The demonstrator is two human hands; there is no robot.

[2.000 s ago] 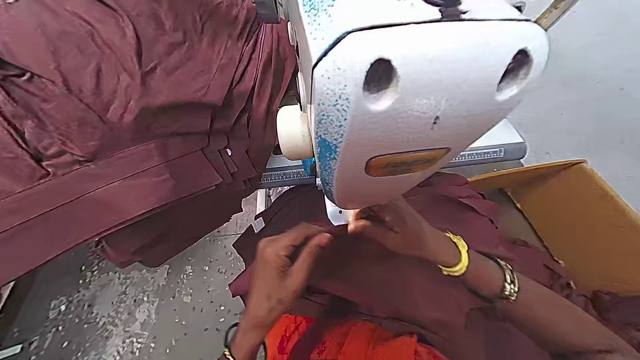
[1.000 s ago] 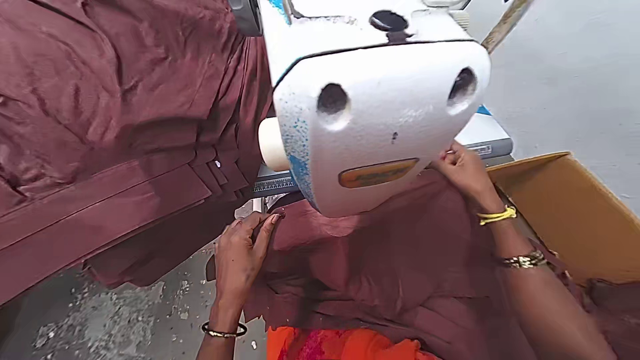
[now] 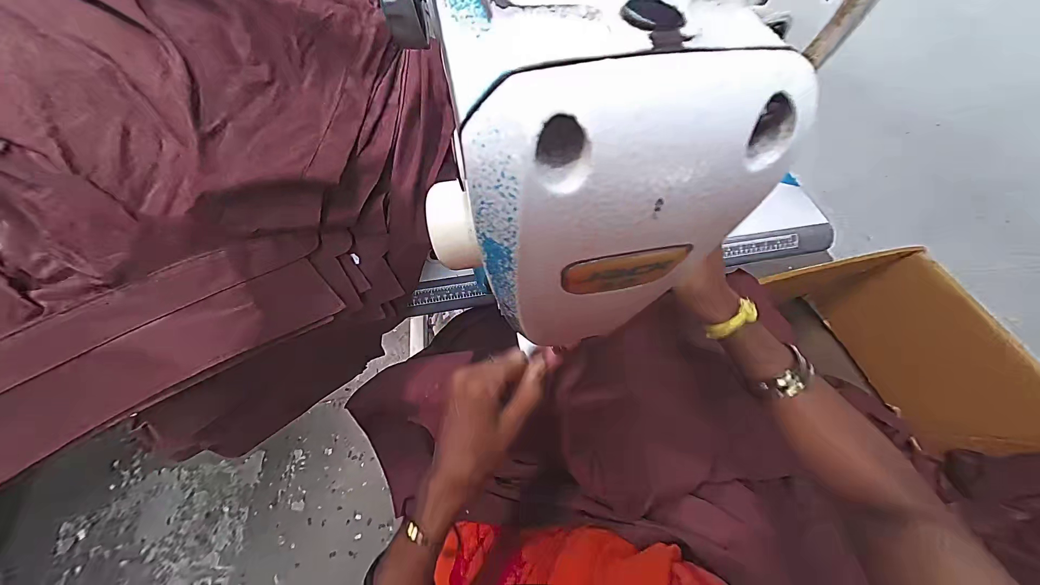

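Maroon fabric (image 3: 650,406) lies over my lap and runs up under the white head of a sewing machine (image 3: 650,187). My left hand (image 3: 487,406), blurred, pinches the fabric's edge between thumb and fingers, just below the lower tip of the machine head. My right hand (image 3: 705,284) is on the fabric at the right of the head; its fingers are hidden behind the machine, so its grip does not show. The needle area is also mostly hidden.
A large pile of maroon cloth pieces (image 3: 203,203) is at the left, close to the machine's cream knob (image 3: 451,225). An open cardboard box (image 3: 942,349) stands at the right, beside my forearm. Scraps dot the grey floor (image 3: 301,504).
My left hand has moved right, from the fabric's left edge to below the machine head. My right hand, visible at the head's right side a second ago, is now partly behind it.
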